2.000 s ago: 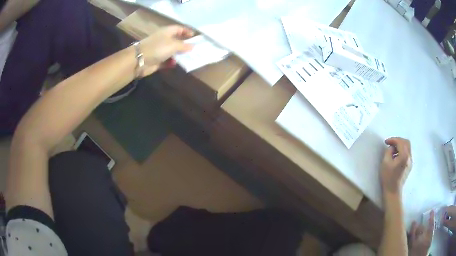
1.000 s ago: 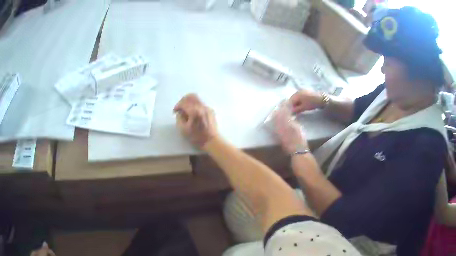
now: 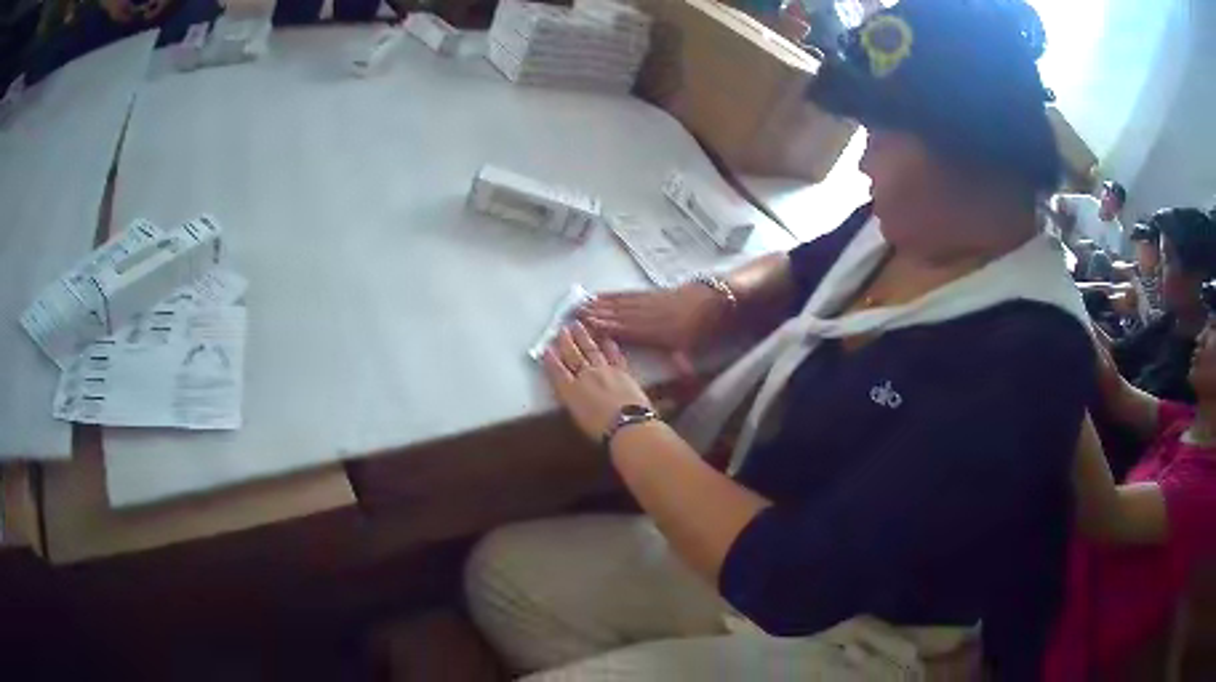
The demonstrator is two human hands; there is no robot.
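Neither of my hands is in the picture. Nearest in front of me, a loose fan of unfolded instruction sheets (image 3: 180,366) lies on the white foam sheet (image 3: 360,267) at the left. They are white with black text and small pictures. A long narrow product box (image 3: 160,271) lies on top of them.
A person (image 3: 907,400) in a dark shirt and cap sits at the right, both hands pressing a folded leaflet (image 3: 563,320). Near them lie a product box (image 3: 534,204), another box (image 3: 707,211) and sheets (image 3: 654,249). Stacked boxes (image 3: 567,47) and a brown carton (image 3: 747,87) stand behind.
The view has swung right. My left hand with white paper, seen two seconds ago, and my right hand, seen one second ago, are out of view. The neighbour's hands now lie flat on the leaflet.
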